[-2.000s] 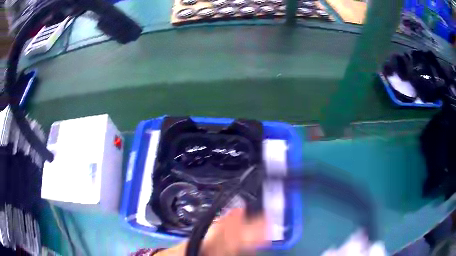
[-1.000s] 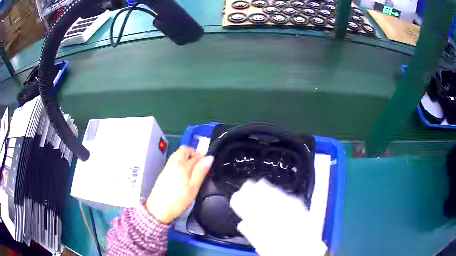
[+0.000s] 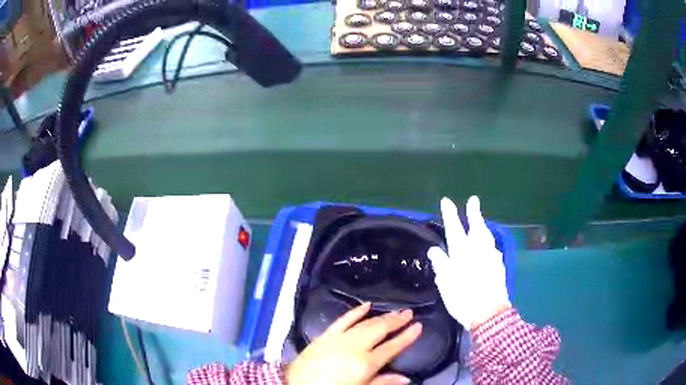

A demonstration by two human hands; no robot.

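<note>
Black headphones (image 3: pixel 323 312) lie in the black insert tray (image 3: pixel 368 263), the headband arching along the far side and the ear cups at the near side. The insert sits in a blue line tray (image 3: pixel 259 301) on the bench. My left hand (image 3: pixel 357 350), bare, rests with spread fingers over the ear cups. My right hand (image 3: pixel 474 267), in a white glove, lies at the right side of the headband, fingers apart and pointing away. Part of the ear cups is hidden under my left hand.
A white box with a red switch (image 3: pixel 180 263) and black ribbed hose (image 3: pixel 71 143) stands left, beside stacked printed sleeves (image 3: pixel 64 278). The green belt (image 3: pixel 338 120) runs beyond. A green post (image 3: pixel 602 158) and another blue tray (image 3: pixel 654 194) are at right.
My left hand has moved from the headband's left side to the ear cups. My gloved right hand has moved from the middle to the headband's right side. The headphones sit lower in the insert.
</note>
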